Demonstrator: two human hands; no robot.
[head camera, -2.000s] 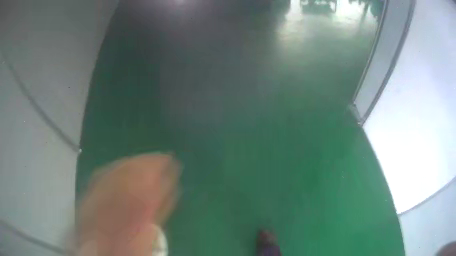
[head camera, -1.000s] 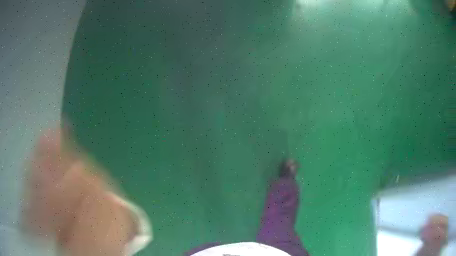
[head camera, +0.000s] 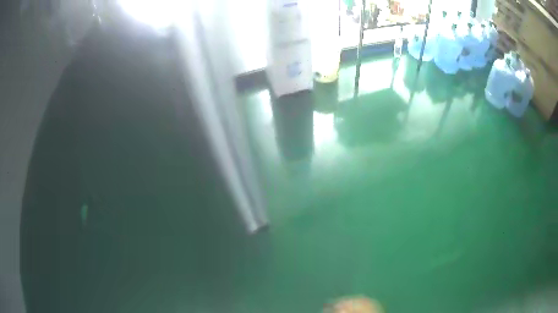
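The green floor (head camera: 398, 202) fills most of the view. A pale upright partition edge (head camera: 220, 128) stands a little left of the middle, with its foot on the floor. A blurred, skin-toned shape, apparently my right hand (head camera: 355, 305), is cut off by the bottom edge. Its fingers and anything in it cannot be made out. My left hand is not in view.
A white water dispenser (head camera: 292, 64) stands at the back beside a pale yellow bin (head camera: 327, 72). A metal rack (head camera: 360, 43) is right of them. Large bluish water jugs (head camera: 468, 49) stand on the floor, more jugs (head camera: 509, 84) beside brown boxes (head camera: 538, 58).
The view has swung from the walkway to the dispenser, rack and jugs. My left hand and the purple-clad leg have left the picture. The white surface at right is gone.
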